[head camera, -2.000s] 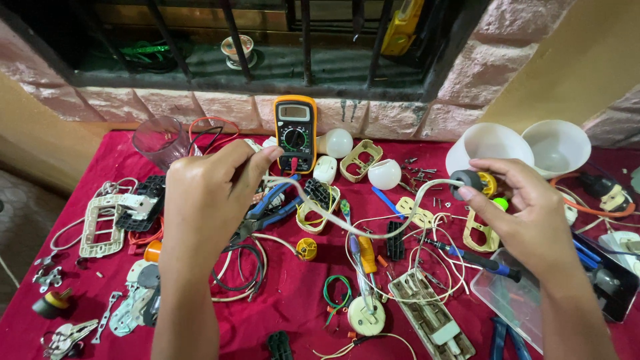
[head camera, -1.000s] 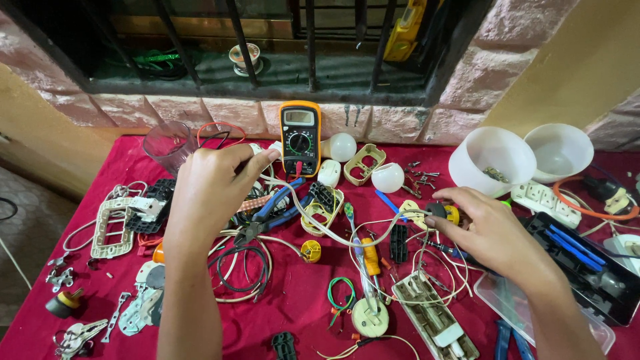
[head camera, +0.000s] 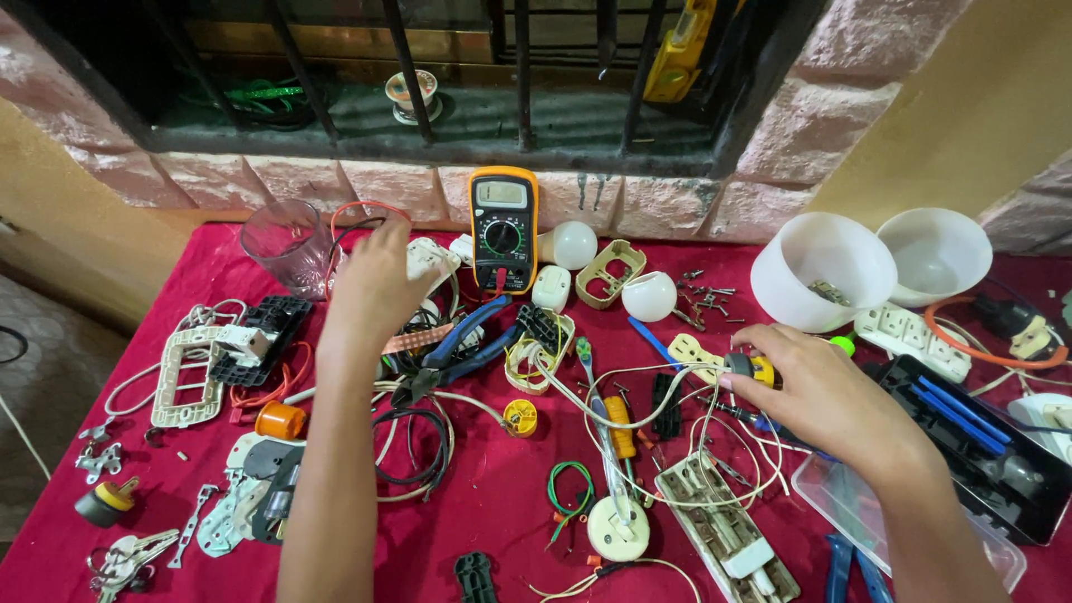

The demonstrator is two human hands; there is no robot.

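Note:
My left hand (head camera: 381, 280) is at the red and black test leads (head camera: 366, 207) beside a clear glass (head camera: 289, 243); whether its fingers grip them cannot be told. My right hand (head camera: 800, 389) holds a black and yellow electrical plug (head camera: 748, 368) by its end. From the plug a white cable (head camera: 569, 392) curves left to an opened beige outlet housing (head camera: 540, 356). The orange digital multimeter (head camera: 503, 230) leans upright against the wall, its display lit or facing me. Blue-handled pliers (head camera: 469, 339) lie between the hands. A beige outlet cover plate (head camera: 695, 356) is left of the plug.
White plastic bowls (head camera: 825, 268) stand at the back right, near a white power strip (head camera: 913, 339). Screwdrivers, including one with a yellow handle (head camera: 620, 425), loose wires, a long opened strip housing (head camera: 720, 528) and keys (head camera: 130, 561) lie about. Barred window behind.
My left hand has let go of the white cable and moved to the test leads. The cable hangs lower, onto the table. My right hand still holds the plug.

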